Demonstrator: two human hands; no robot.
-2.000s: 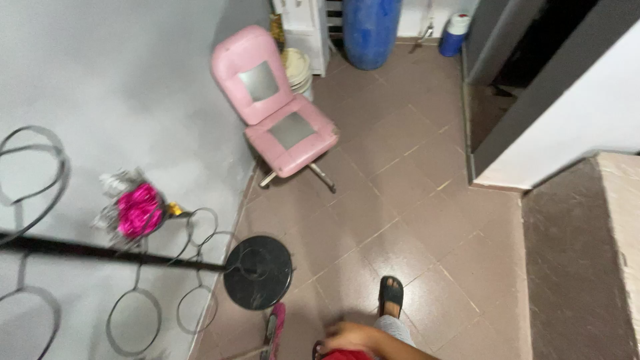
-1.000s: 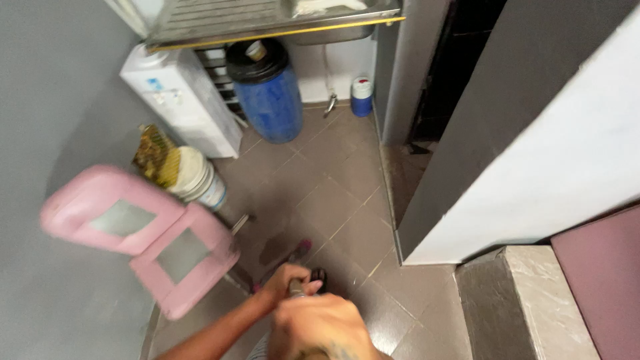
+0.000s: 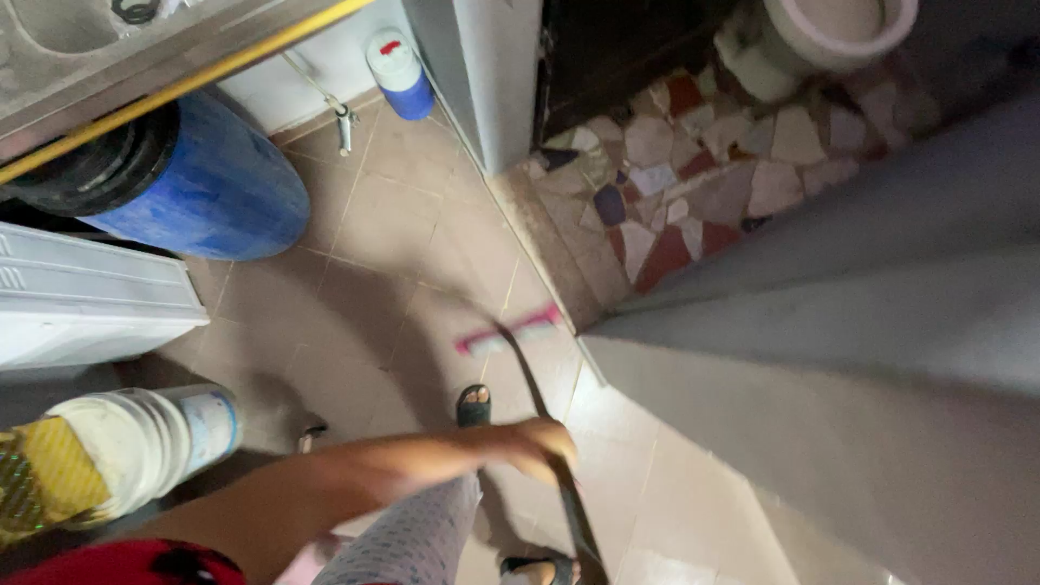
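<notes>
My left hand [image 3: 540, 445] is closed around the dark handle [image 3: 532, 378] of a push broom or floor squeegee, in the lower middle of the head view. The handle runs from the bottom edge up to a blurred pink and white head [image 3: 510, 331], which lies on the tiled floor beside the doorway sill. The forearm comes in from the lower left, past a red sleeve. My right hand is not visible; the lower end of the handle leaves the view at the bottom.
At left stand a blue plastic barrel [image 3: 219, 183], a white appliance [image 3: 97, 301] and a white bucket [image 3: 142, 447]. A blue and white jug [image 3: 402, 77] is near a floor-level tap [image 3: 344, 130]. A wall corner [image 3: 589, 349] borders the doorway to a mosaic floor [image 3: 650, 187] with a toilet [image 3: 845, 32].
The view has swung toward the doorway. Both hands were together at the handle one second ago; now only the left shows. The pink head now lies by the doorway sill.
</notes>
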